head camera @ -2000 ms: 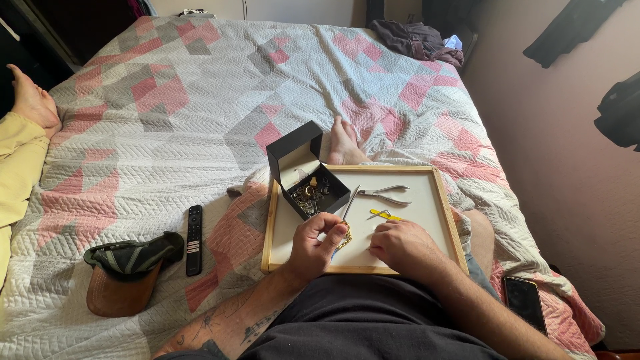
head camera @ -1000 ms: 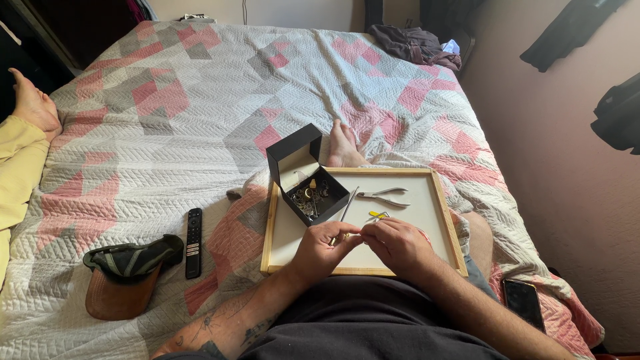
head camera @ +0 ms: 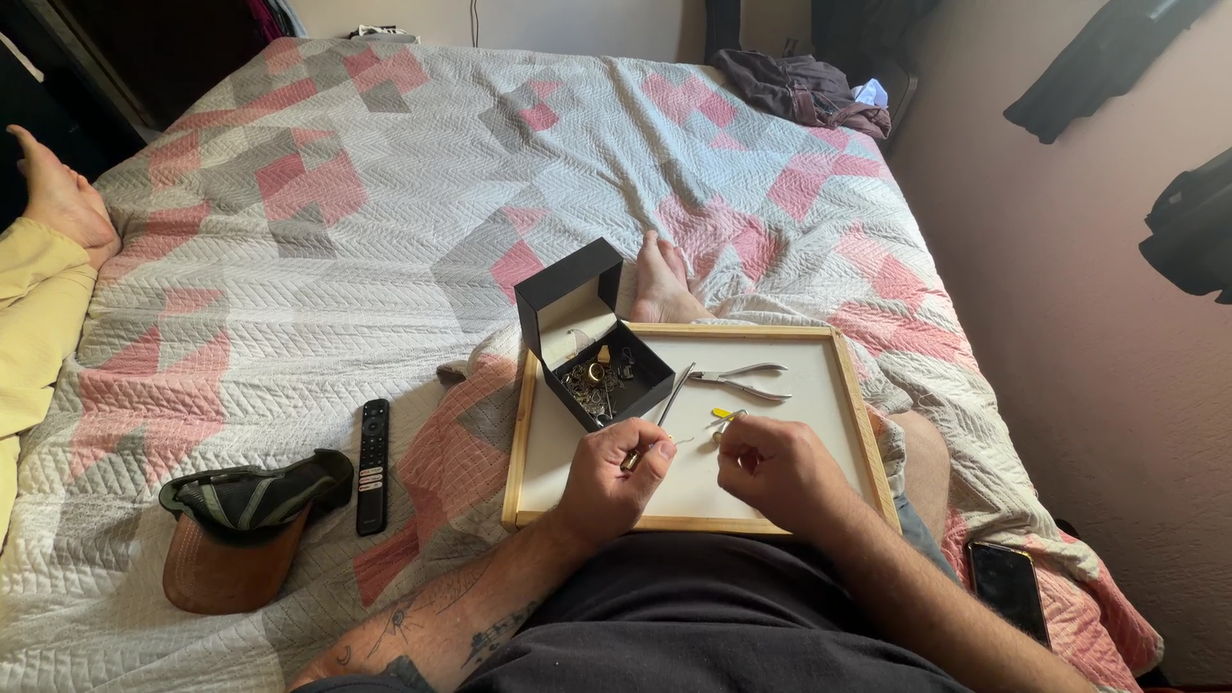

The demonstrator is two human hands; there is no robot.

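My left hand (head camera: 616, 474), over the near part of a wood-framed white tray (head camera: 515, 452), has its thumb and fingers closed on a small gold-coloured piece (head camera: 630, 460); a short thin wire end sticks out toward the right. My right hand (head camera: 770, 462) is closed just to the right, apart from the left; whether it grips something small cannot be told. A slim metal tool (head camera: 677, 395) slants up beyond my left fingers. Metal pliers (head camera: 746, 380) lie on the tray. A small yellow item (head camera: 722, 414) is just beyond my right hand. An open black box (head camera: 650, 364) holds jewellery pieces (head camera: 589, 380).
The tray rests on my lap on a bed with a patchwork quilt (head camera: 404, 212). To the left lie a cap (head camera: 236, 558) and a remote control (head camera: 372, 467). A phone (head camera: 1006, 582) is at the right. Another person's foot (head camera: 67, 197) is at the far left; clothes (head camera: 799, 87) lie at the far corner.
One second ago my hands were together over the tray; now they are apart, with my right hand farther right. The box and pliers have stayed in place.
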